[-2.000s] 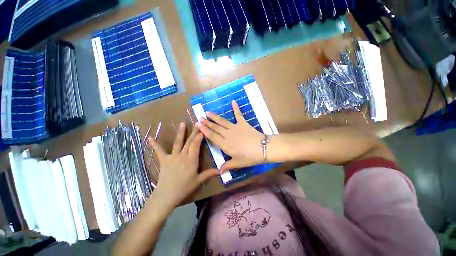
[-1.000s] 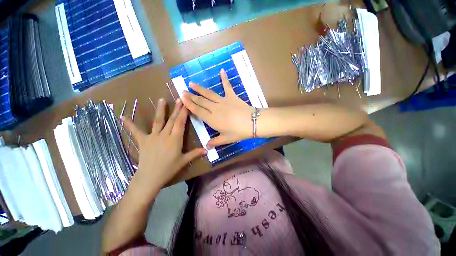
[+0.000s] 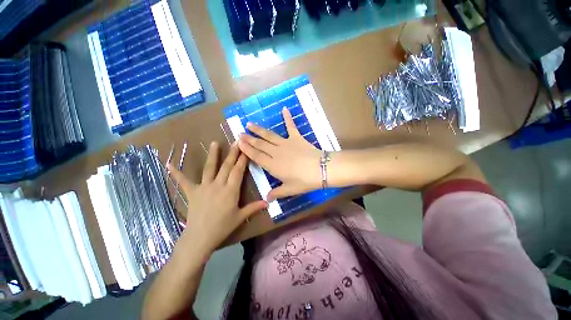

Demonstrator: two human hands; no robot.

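A blue cell piece [image 3: 269, 109] with two white strips lies flat on the table in front of me. My right hand [image 3: 285, 156] lies flat on it, fingers spread, fingertips and thumb at the left white strip [image 3: 274, 206]. My left hand [image 3: 216, 190] rests palm down on the table just left of the cell, fingers spread, its fingertips and thumb near the cell's left edge. Neither hand grips anything visible. Thin ribbon pieces [image 3: 183, 156] lie by my left fingers. What lies under both palms is hidden.
Ribbon bundle [image 3: 141, 206] and white strips [image 3: 53, 244] lie left. A finished cell stack [image 3: 134, 69] is upper left, beside dark cells [image 3: 56, 106]. Dark cell stacks [image 3: 263, 19] stand on a green sheet [image 3: 338, 37] behind. A ribbon heap [image 3: 416, 90] and white strips [image 3: 462, 78] lie right.
The view shifted, moving the table's contents within the picture. Both hands keep nearly the same pose at the cell's left edge.
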